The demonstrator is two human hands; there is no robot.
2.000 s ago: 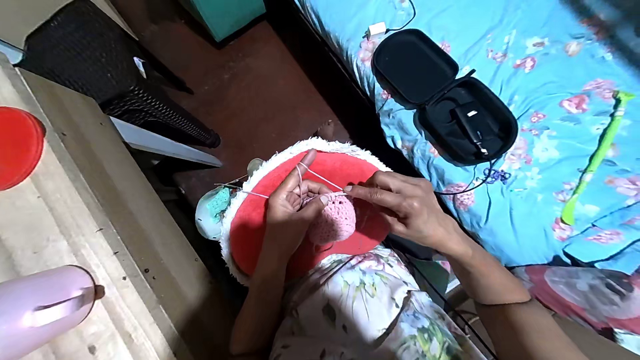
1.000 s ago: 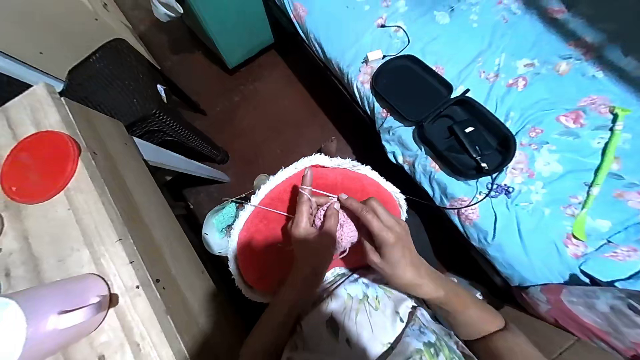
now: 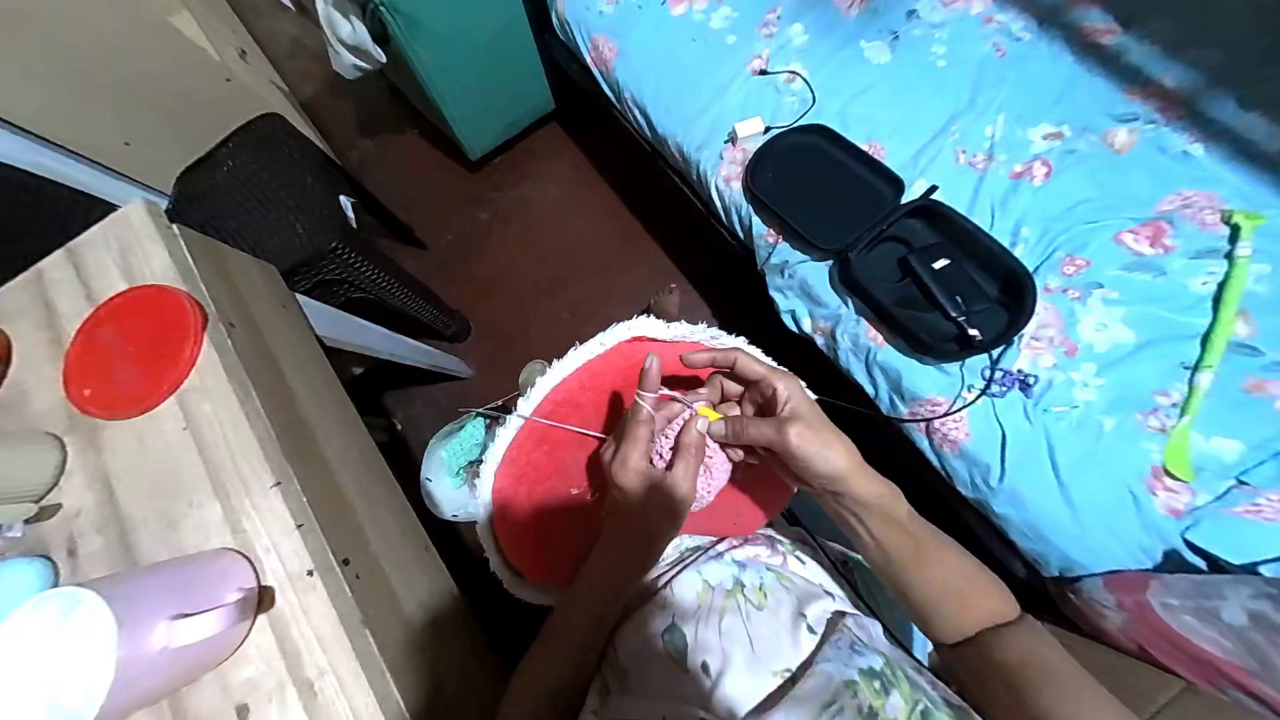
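My left hand (image 3: 650,460) holds a pink crocheted piece (image 3: 712,475), its index finger raised with light yarn (image 3: 565,427) looped around it. The yarn runs left toward a clear container (image 3: 445,490) with mint-green material inside. Thumb and fingers of my right hand (image 3: 765,410) pinch a small yellow thing (image 3: 708,413), probably a crochet hook's handle, at the upper edge of the pink piece. Both hands are above a red round cushion (image 3: 560,500) with a fluffy white rim, on or by my lap.
At left, a wooden table (image 3: 250,480) bears a red lid (image 3: 135,350) and a pink pitcher (image 3: 180,620). A black woven stool (image 3: 300,220) stands behind it. The bed (image 3: 1090,400) at right holds an open black case (image 3: 935,285), a charger (image 3: 748,130) and a green stick-like object (image 3: 1215,350).
The fingers of my right hand have spread upward, and the yellow thing now shows between thumb and fingers. The view has shifted somewhat.
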